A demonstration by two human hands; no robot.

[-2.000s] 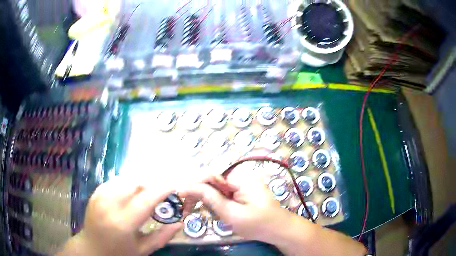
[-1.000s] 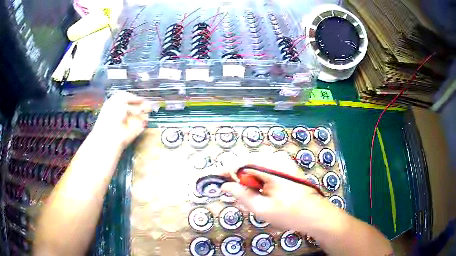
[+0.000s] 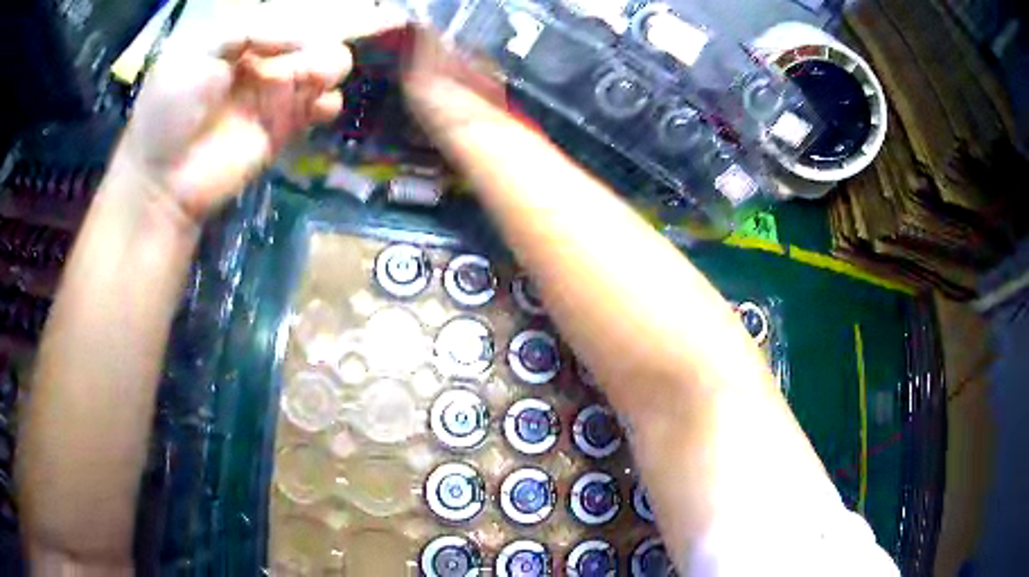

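Note:
My left hand [image 3: 243, 107] is raised at the upper left with curled fingers; I cannot make out anything in it. My right hand [image 3: 434, 79] reaches to the top, beside the left; it is blurred and its grip is unclear, with a dark red blur beside it. The middle blister tray [image 3: 339, 265] lies below with silver-ringed speaker drivers [image 3: 529, 426] in rows. Its left pockets hold no drivers. My right forearm covers part of its right side. A clear plastic tray [image 3: 621, 90] with white labels sits tilted at the top.
A round white device [image 3: 878, 113] with a dark centre stands at the upper right. A brown cardboard stack [image 3: 920, 147] is beside it. The green mat [image 3: 824, 338] has yellow tape. The left blister tray [image 3: 45, 248] is dim at the far left, partly behind my forearm.
Both hands have moved up towards the far trays; the right has left the middle tray. The clear labelled plastic at the top is now tilted. The red probe handle is no longer clearly visible.

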